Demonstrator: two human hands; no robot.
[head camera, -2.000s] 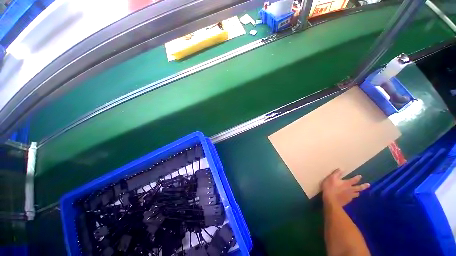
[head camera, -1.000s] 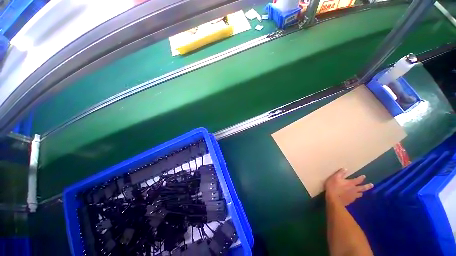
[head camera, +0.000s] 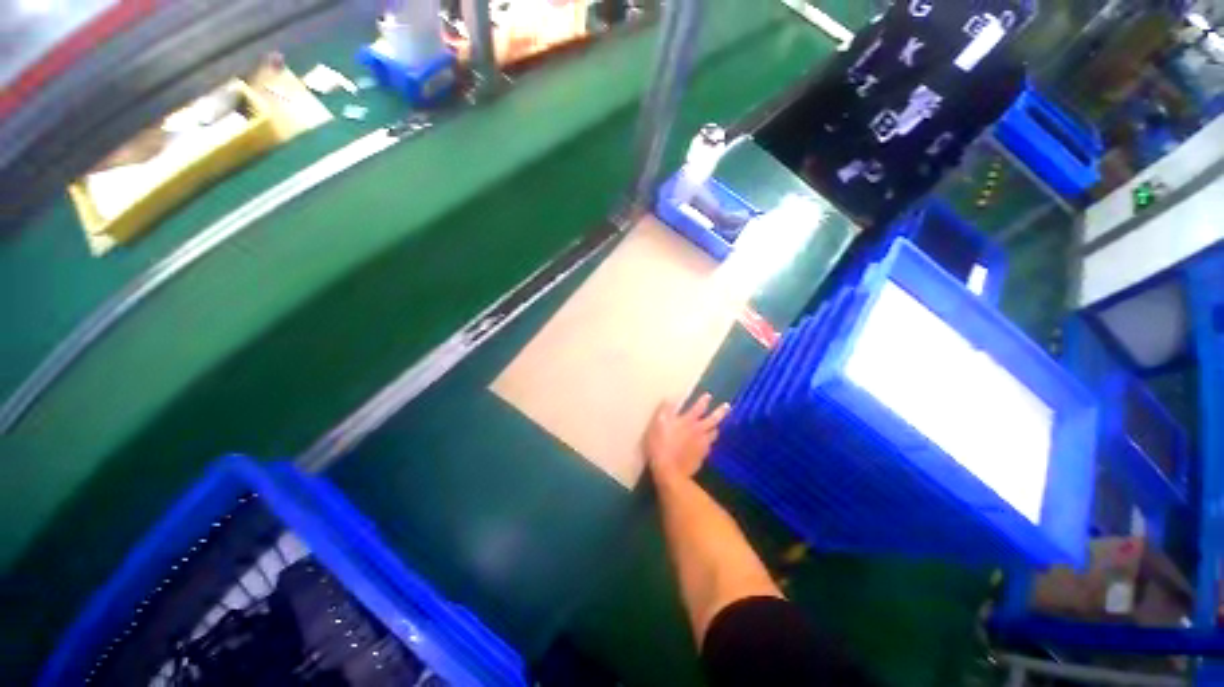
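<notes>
A flat tan cardboard sheet (head camera: 611, 342) lies on the dark green bench. My right hand (head camera: 682, 436) rests palm down at its near right edge, fingers apart, not closed on anything that I can see. A blue tote (head camera: 356, 530) holding black cabled parts (head camera: 289, 631) stands at the lower left, cut off by the picture's bottom edge. My left hand is not in view.
Stacked blue totes with a white liner (head camera: 946, 389) stand right of my hand. A small blue bin with a white bottle (head camera: 701, 154) touches the sheet's far end. A yellow tray (head camera: 175, 168) is beyond the conveyor (head camera: 363, 255). A person in dark patterned clothing (head camera: 893, 114) is at top right.
The view has swung right, bringing the tote stack, the patterned clothing and the floor area into view. My right hand stays at the cardboard's edge.
</notes>
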